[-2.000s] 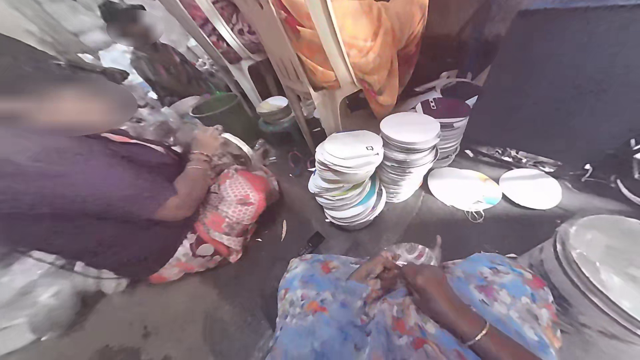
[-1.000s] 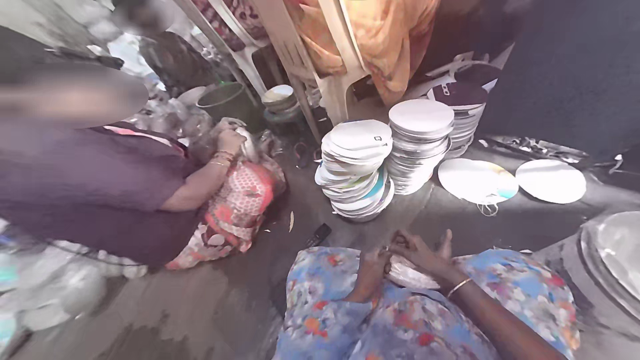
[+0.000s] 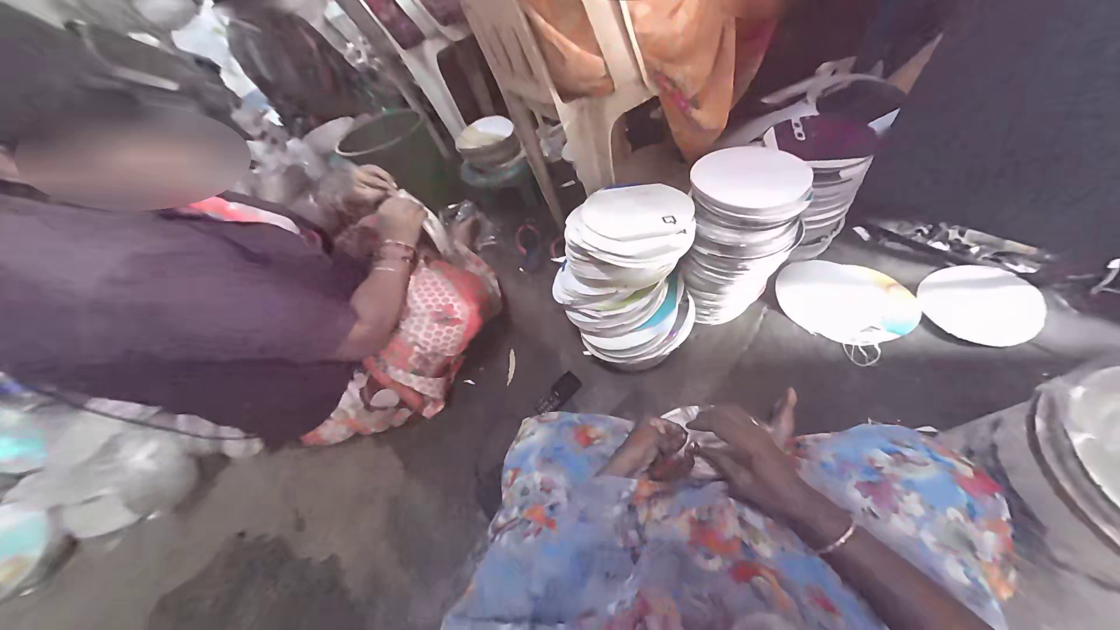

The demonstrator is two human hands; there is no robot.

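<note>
My left hand (image 3: 646,448) rests low over the lap of a blue floral garment (image 3: 569,525), its fingers bent close to a small pale piece (image 3: 687,416). Over the same piece reaches my right hand (image 3: 744,446), with a bangle on its wrist; the two hands nearly meet. What the fingers grip is too blurred and hidden to tell. Beyond the lap stand a leaning stack of round white discs (image 3: 634,219) and a straighter stack (image 3: 751,184). Two flat discs lie to their right, one with a coloured edge (image 3: 840,302), the other plain (image 3: 982,304).
At left sits a person in a dark purple top (image 3: 175,306), working with both hands. A green bucket (image 3: 394,157) and plastic chairs (image 3: 591,131) stand behind. A dark phone-like object (image 3: 558,392) lies on the floor. Pale round items (image 3: 1094,429) are at right.
My right hand's fingers, raised a second ago, are now lower and bent over the pale piece. The stacks and flat discs have not moved.
</note>
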